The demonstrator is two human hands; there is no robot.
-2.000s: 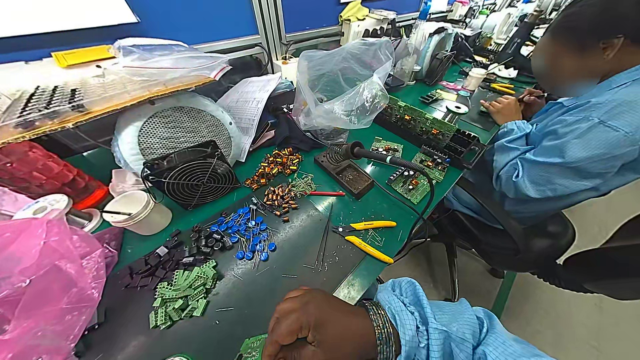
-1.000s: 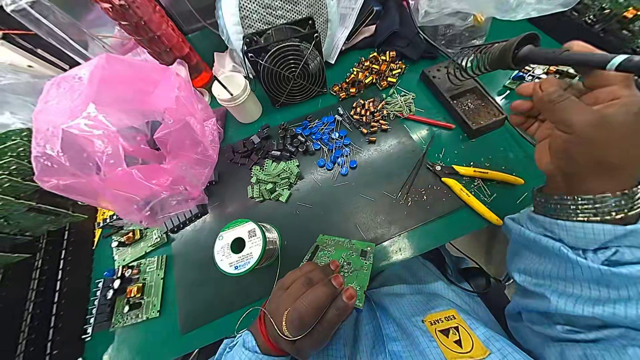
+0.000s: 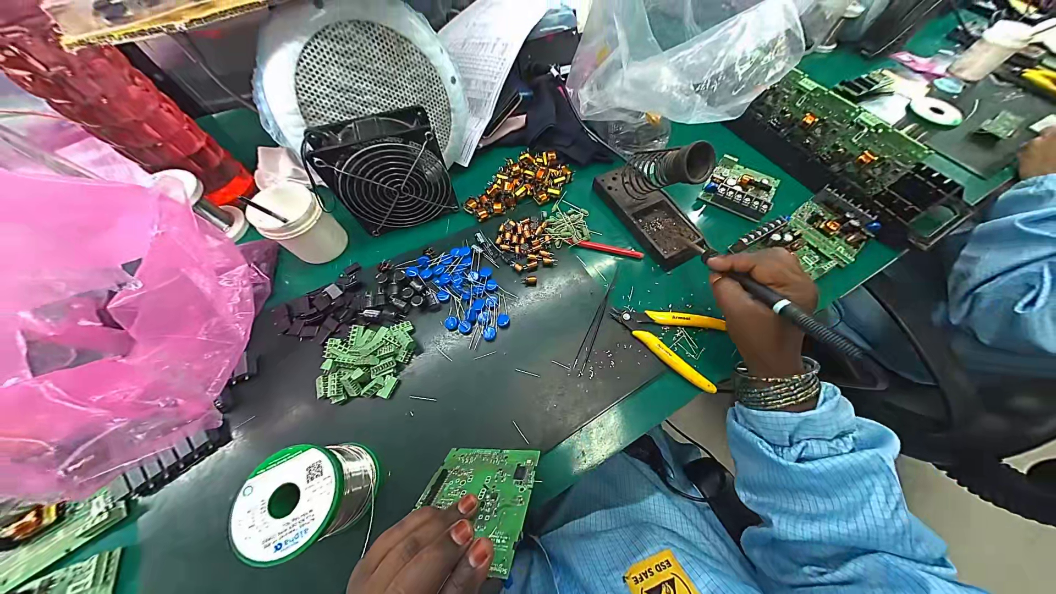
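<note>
My right hand [image 3: 767, 301] grips a soldering iron [image 3: 771, 299] by its handle, its tip at the tray of the iron stand [image 3: 652, 219]. Near the front edge my left hand [image 3: 429, 549] holds a green circuit board [image 3: 487, 495] by its lower left part. A reel of solder wire [image 3: 285, 503] stands left of that hand. Between the hands lie yellow-handled cutters [image 3: 672, 359] and tweezers [image 3: 592, 330]. Piles of blue disc components [image 3: 470, 289], green terminal blocks [image 3: 363, 363], black parts [image 3: 322, 309] and copper-wound coils [image 3: 524, 181] lie beyond.
A black fan [image 3: 392, 177], a white tub [image 3: 301, 223] and a pink plastic bag [image 3: 115, 322] stand at the back and left. Populated boards [image 3: 825, 227] lie right of the iron stand. A red pen-like object [image 3: 609, 248] lies near it. A co-worker's sleeve [image 3: 1011, 264] shows at right.
The soldering iron, in its stand's coil two seconds ago, is now in my right hand, out of the coil, tip at the stand's tray. My left hand still holds the board it held one second ago.
</note>
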